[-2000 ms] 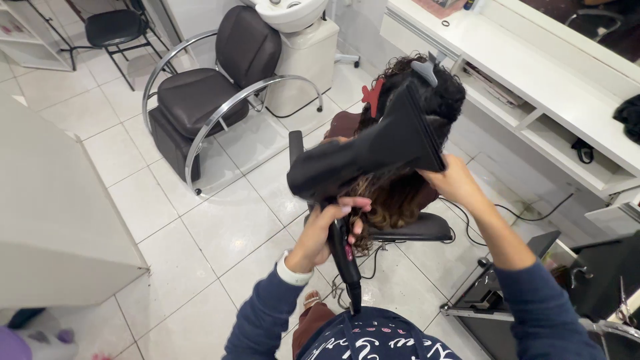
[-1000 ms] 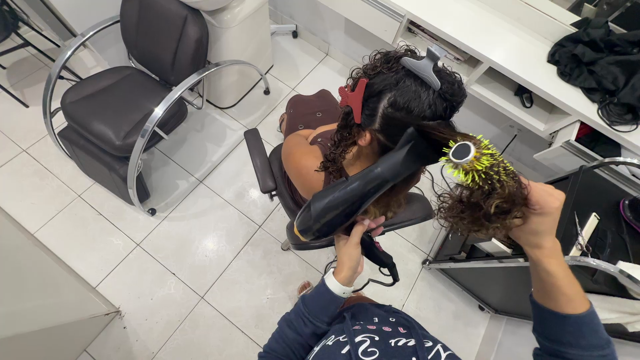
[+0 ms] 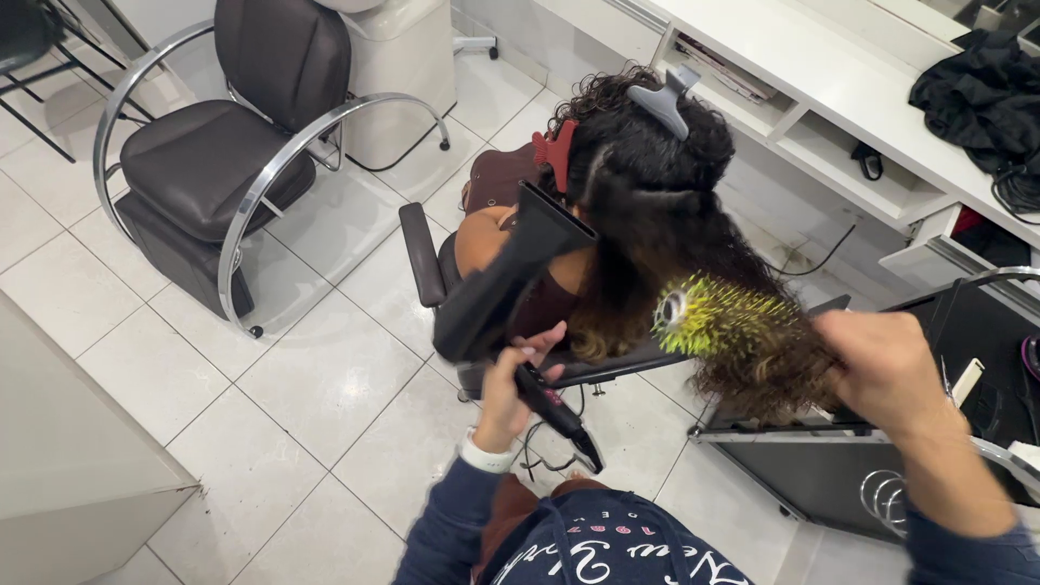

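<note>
My left hand [image 3: 516,390] holds a black hair dryer [image 3: 508,284] by the top of its handle, with the nozzle pointing up beside the seated person's head. My right hand [image 3: 877,366] grips a round brush with yellow-green bristles [image 3: 723,317]; its handle is hidden in my fist. Curly brown ends of the person's dark hair [image 3: 658,219] lie around and under the brush. On the head sit a grey hair clip [image 3: 666,101] at the crown and a red hair clip [image 3: 556,154] at the side.
An empty dark salon chair [image 3: 219,154] with chrome arms stands at left. Along the right runs a white counter [image 3: 821,73] with black cloth [image 3: 983,106] on it. A black trolley [image 3: 796,471] is near my right arm. The dryer's cord hangs by my legs.
The hair dryer has swung from across the hair, its nozzle by the brush, to steeply upright left of it. One second ago its nozzle was near the brush. The brush remains in the hair.
</note>
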